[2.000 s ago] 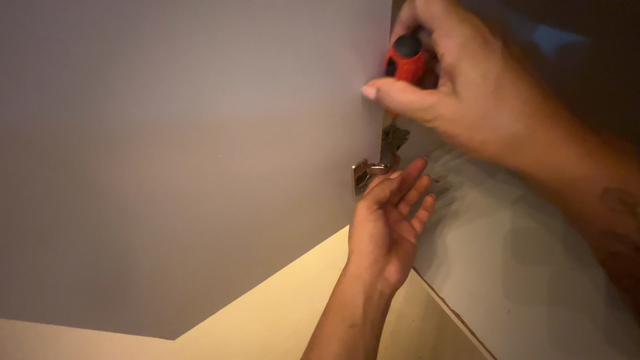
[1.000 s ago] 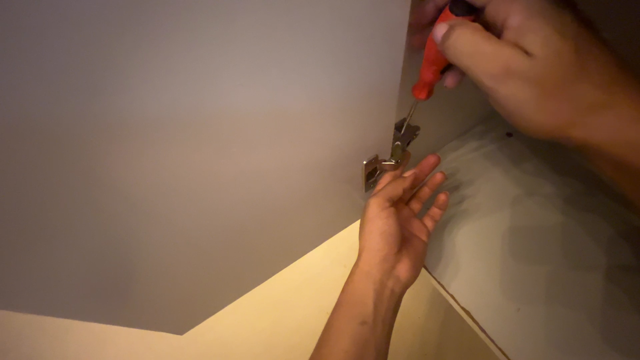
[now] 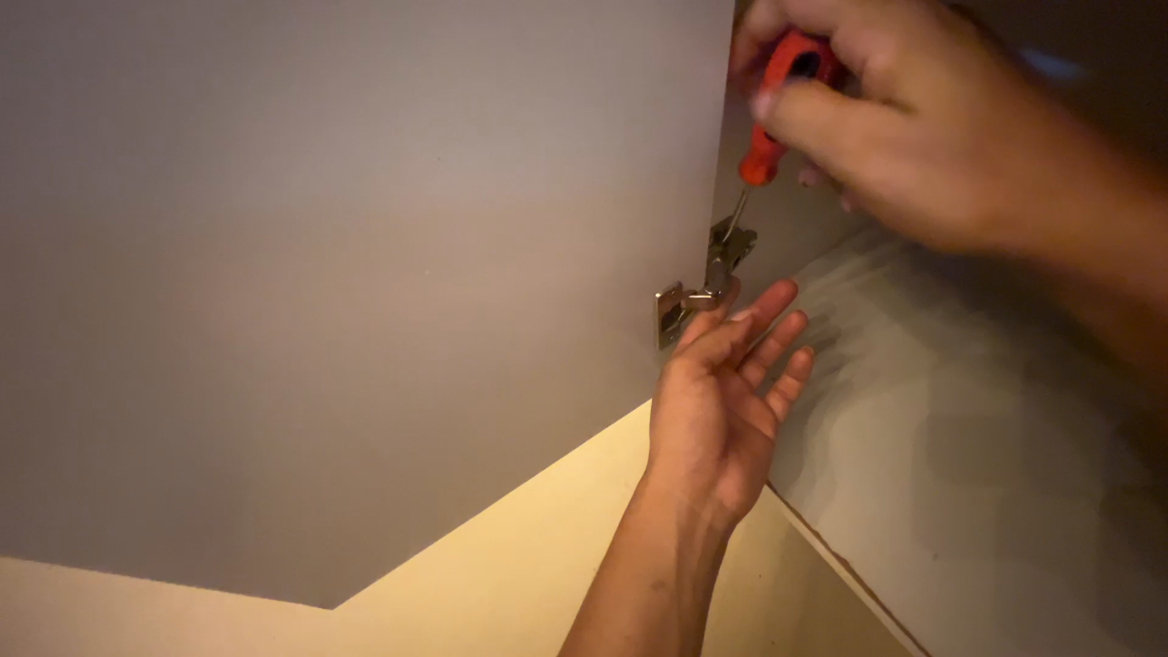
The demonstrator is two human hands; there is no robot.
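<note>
My right hand [image 3: 894, 119], partly blurred, grips a screwdriver [image 3: 759, 160] by its red and black handle. The thin shaft slants down to the arm of a metal cabinet hinge [image 3: 721, 274], where its tip meets the upper part. The hinge joins a grey cabinet door [image 3: 365, 274] to the cabinet's side panel. From below, my left hand [image 3: 721, 401] reaches up with its palm showing and its fingers spread. Its thumb and index finger are at the underside of the hinge, the index fingertip partly hidden; whether they press on it I cannot tell.
The grey door fills the left side, its lower corner pointing down. Right of the hinge lies a pale cabinet panel [image 3: 985, 474] with a narrow front edge [image 3: 849, 570]. A cream wall [image 3: 511, 557] shows below the door. The upper right is dark.
My right hand has shifted and turned on the screwdriver's handle. The shaft, hidden or blurred two seconds ago, is seen at the hinge one second ago and now. My left hand stays below the hinge.
</note>
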